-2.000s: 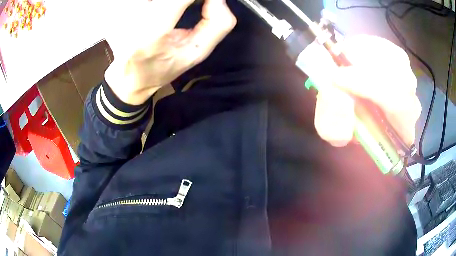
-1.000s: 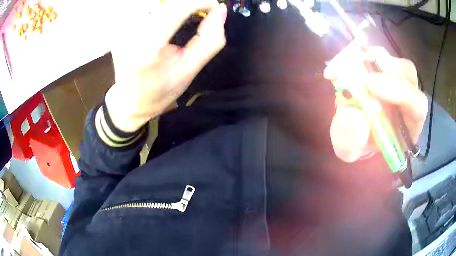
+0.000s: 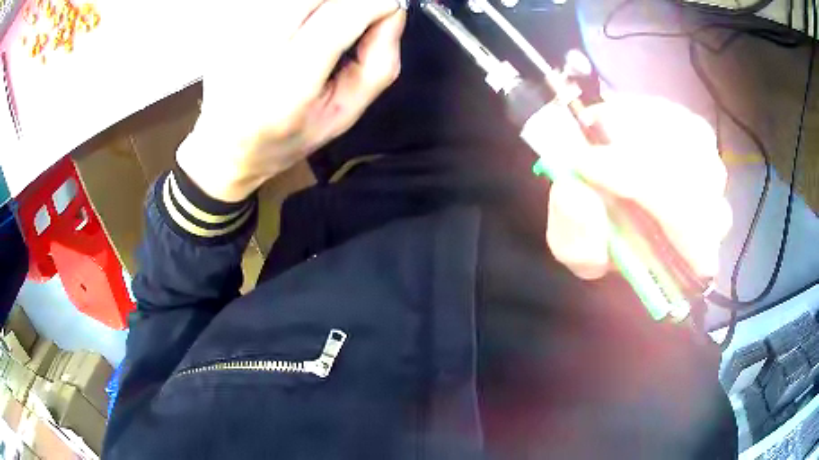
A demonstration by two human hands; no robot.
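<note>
My right hand [image 3: 642,184], overexposed by glare, is closed around the green handle of the soldering iron [image 3: 647,274]. The iron's metal shaft and the thin solder feed tube [image 3: 521,40] beside it point up and left to the top edge. My left hand [image 3: 310,90] is at the top edge with thumb and fingertips close together by the iron's tip. Whether it holds a small part is too hidden to tell. A few shiny bits of the round parts show at the top edge. Small orange-yellow components [image 3: 58,27] lie in a loose pile at the top left.
The pale bench top [image 3: 108,81] is at the upper left. Brown cardboard [image 3: 153,171] and a red plastic stool [image 3: 85,260] are below it. Cartons [image 3: 67,386] stand at the lower left. Black cables [image 3: 772,180] hang at the right above grey stacked items [image 3: 777,377].
Compared with one second ago, my right hand has moved left and the iron's tip is now beside my left fingertips. The yellow bit seen in my left fingers no longer shows.
</note>
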